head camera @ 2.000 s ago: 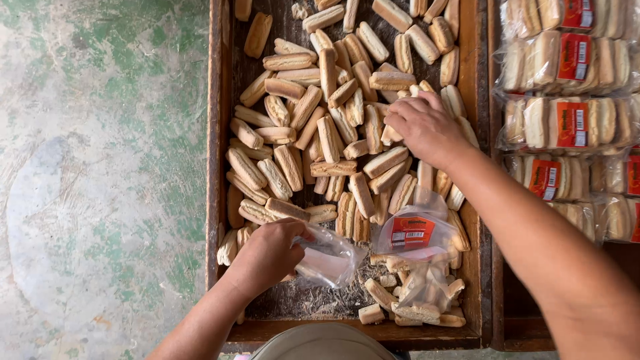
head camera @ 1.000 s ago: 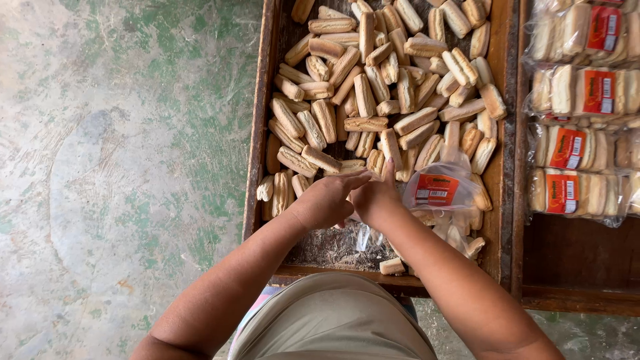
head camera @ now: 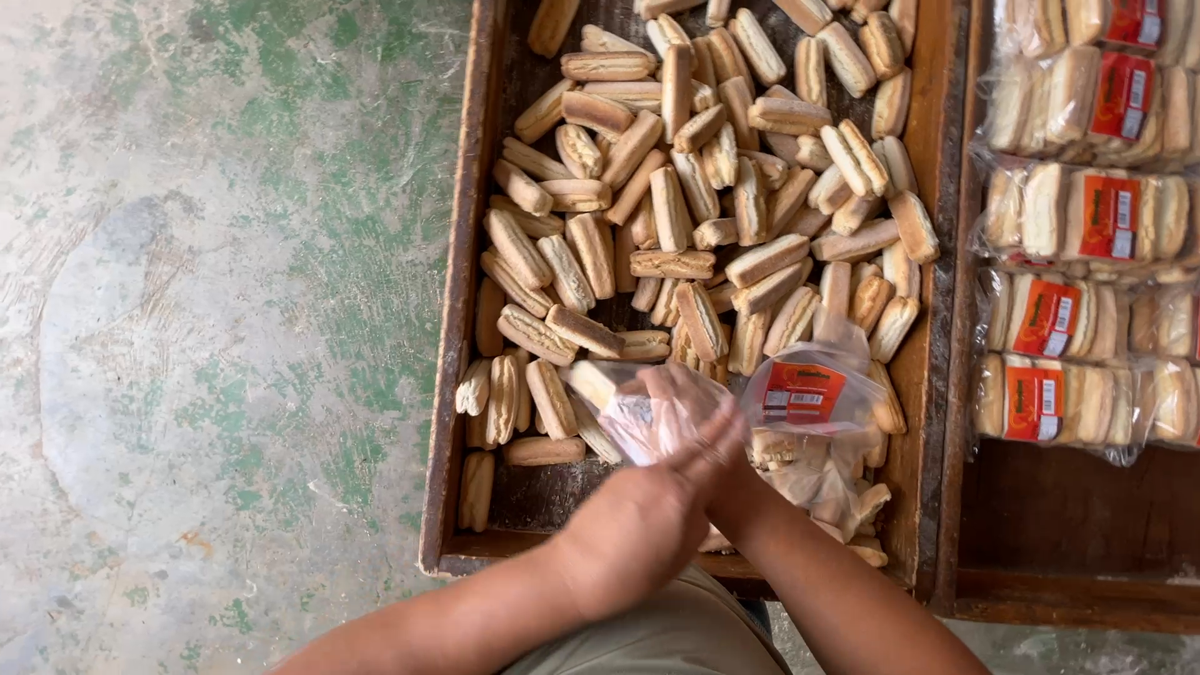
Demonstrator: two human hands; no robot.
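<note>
Both hands meet over the near part of a wooden tray [head camera: 459, 281] full of loose finger-shaped biscuits [head camera: 670, 208]. A clear plastic bag [head camera: 623, 412] with at least one biscuit in it is at my hands. My left hand [head camera: 647, 525] reaches across my right wrist, blurred, its fingers partly hidden. My right hand [head camera: 689, 398] lies over the bag, also blurred; its grip on the plastic is not plain. Just to the right, a clear bag with a red label [head camera: 802, 392] lies on biscuits and touches the tray's right side.
Right of the tray, a second wooden tray [head camera: 1078, 595] holds rows of packed biscuits in clear bags with red labels [head camera: 1111, 211]. A worn concrete floor [head camera: 234, 281] with green patches lies to the left. My clothed lap [head camera: 647, 637] is at the tray's near edge.
My right hand has come from the biscuits at the tray's right to meet my left hand, which has moved right. The clear bag now shows beyond my hands. The view has shifted.
</note>
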